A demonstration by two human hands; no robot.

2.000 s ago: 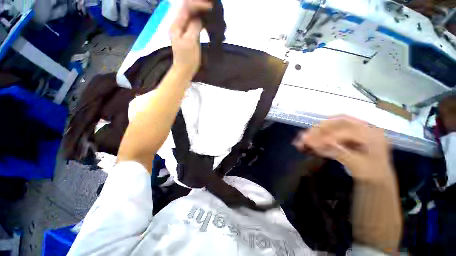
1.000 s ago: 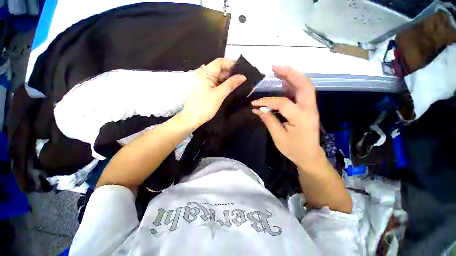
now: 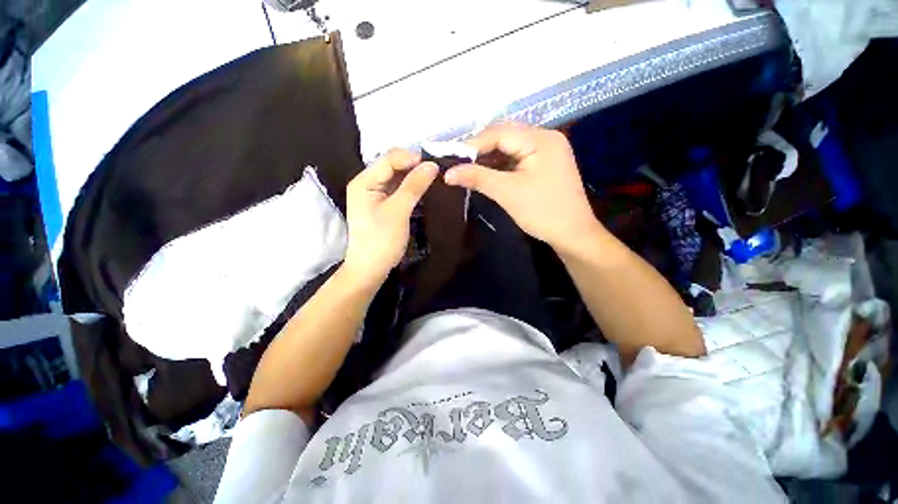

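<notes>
My left hand (image 3: 384, 202) and my right hand (image 3: 527, 182) are close together at the table's front edge. Their fingertips pinch the end of a dark brown band (image 3: 448, 160), with a small white piece showing along its top. Most of the band is hidden by my hands or merges with the dark cloth below. The dark brown garment panel (image 3: 226, 138) lies on the table to the left, its corner at the needle area. A white pocket bag (image 3: 236, 276) lies on it, beside my left wrist.
The machine table's ruler-like front edge (image 3: 640, 84) runs to the upper right. A small part of the presser foot area (image 3: 317, 18) shows at the top. White cloth (image 3: 778, 335) and a blue object (image 3: 753, 244) lie low on the right. Blue material (image 3: 89, 443) is at lower left.
My right hand has come in from the right and now holds the band end together with my left. The view has shifted, so the panel and pocket bag sit lower and the tan strip is nearly out of frame.
</notes>
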